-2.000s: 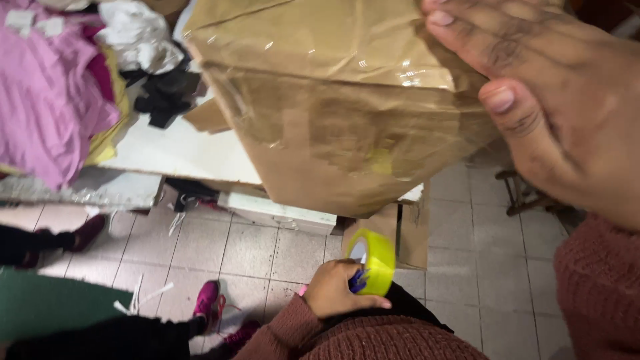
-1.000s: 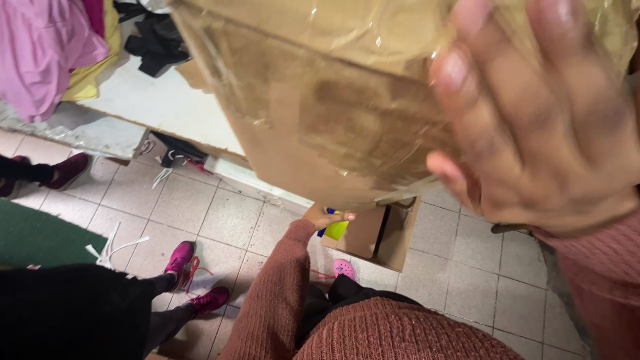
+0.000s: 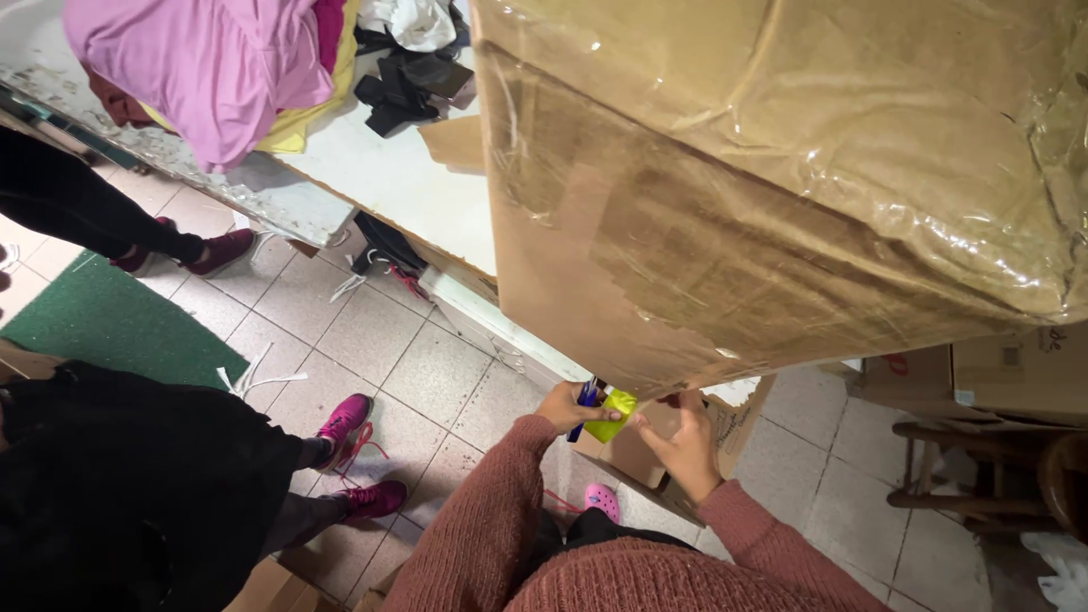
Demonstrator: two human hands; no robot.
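Note:
A large cardboard box (image 3: 722,195) covered in clear packing tape fills the upper right, its lower edge just above my hands. My left hand (image 3: 574,408) grips a roll of yellow packing tape (image 3: 610,418) and a blue item beside it, perhaps a dispenser or cutter. Just right of the roll, my right hand (image 3: 687,442) is raised near the box's bottom edge, thumb and fingers apart; its fingertips are partly hidden by the box, and whether they pinch a tape end cannot be told.
Pink cloth (image 3: 212,68) and black items (image 3: 395,93) lie on a white table (image 3: 399,187). A person in black (image 3: 144,484) stands close at left, another person's legs (image 3: 93,200) beyond. An open carton (image 3: 625,455) is below my hands; a wooden stool (image 3: 977,476) stands right.
My right hand has come down from the box's taped upper surface to beside the tape roll. My left hand still holds the roll, now near the box's lower edge.

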